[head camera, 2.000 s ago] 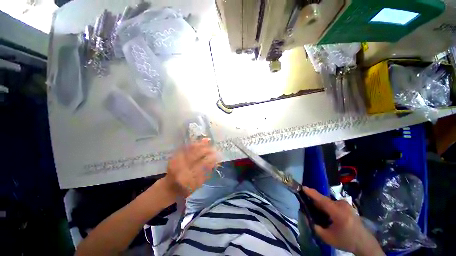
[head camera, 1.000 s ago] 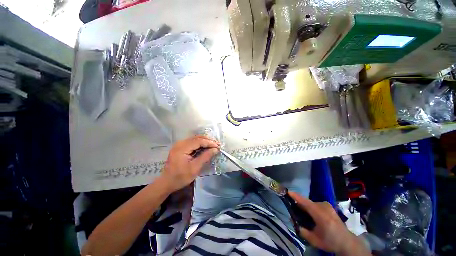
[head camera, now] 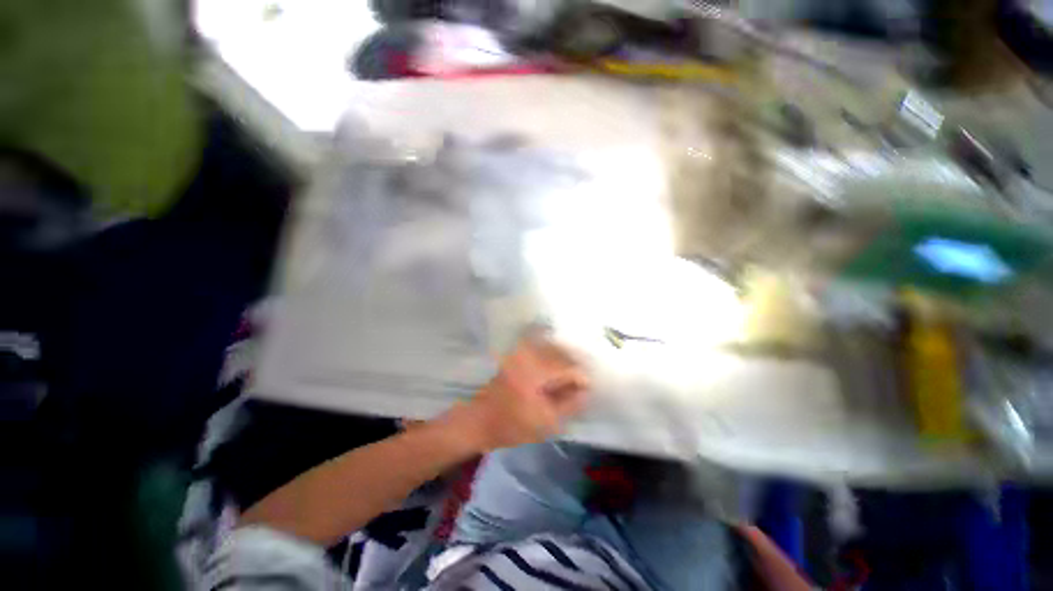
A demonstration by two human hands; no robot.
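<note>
The view is strongly blurred. My left hand is over the front edge of the white table, its fingers curled; whether it holds a fabric piece cannot be made out. Pale grey fabric pieces are smeared shapes on the table beyond it. Only a blurred bit of skin of my right hand or forearm shows at the bottom edge; its fingers and the shears cannot be made out.
The sewing machine's green control panel with a lit screen is at the right. A yellow box stands below it. Red and dark items lie along the table's far edge. A green shape is at the upper left.
The view has swung and blurred, so the table and machine sit further right and lower. The shears no longer show. My right hand has dropped almost out of view.
</note>
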